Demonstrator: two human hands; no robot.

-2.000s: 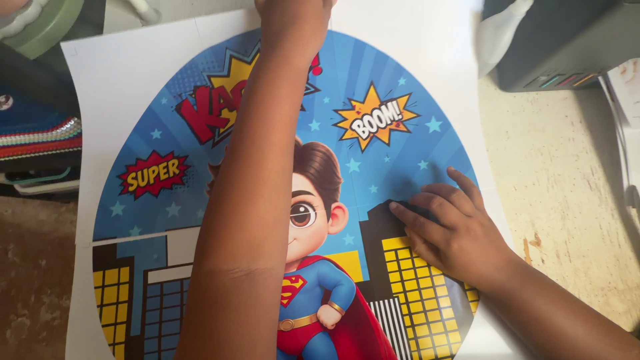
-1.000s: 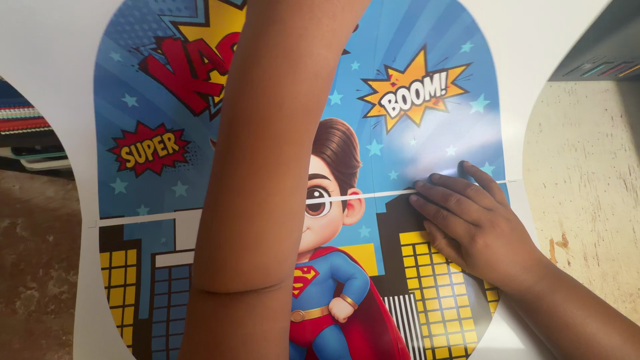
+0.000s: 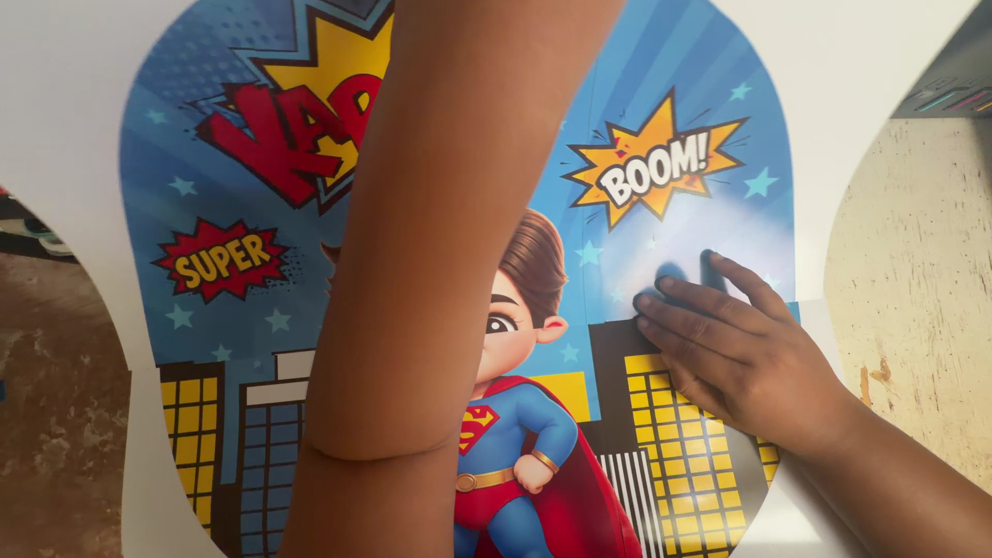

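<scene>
A large printed poster of glossy paper [image 3: 535,457] shows a cartoon caped child, city buildings and comic bursts on blue. White margins surround the rounded print. A join crosses it near the child's face, its halves meeting at the right beside my right hand. My right hand [image 3: 736,349] lies palm down at the join, below the "BOOM!" burst, fingers spread and holding nothing. My left forearm reaches up across the middle and hides part of the child and the "KAPOW"-like lettering. My left hand is beyond the top edge, out of sight.
At the right is a worn, pale surface [image 3: 914,310] with a dark grey object [image 3: 949,77] at its upper end. A mottled brown surface [image 3: 58,403] shows at the lower left, with small dark items above it partly behind the paper.
My left hand, at the top edge two seconds ago, has gone out of view. The white strip across the print no longer shows along the join. The view is closer on the poster.
</scene>
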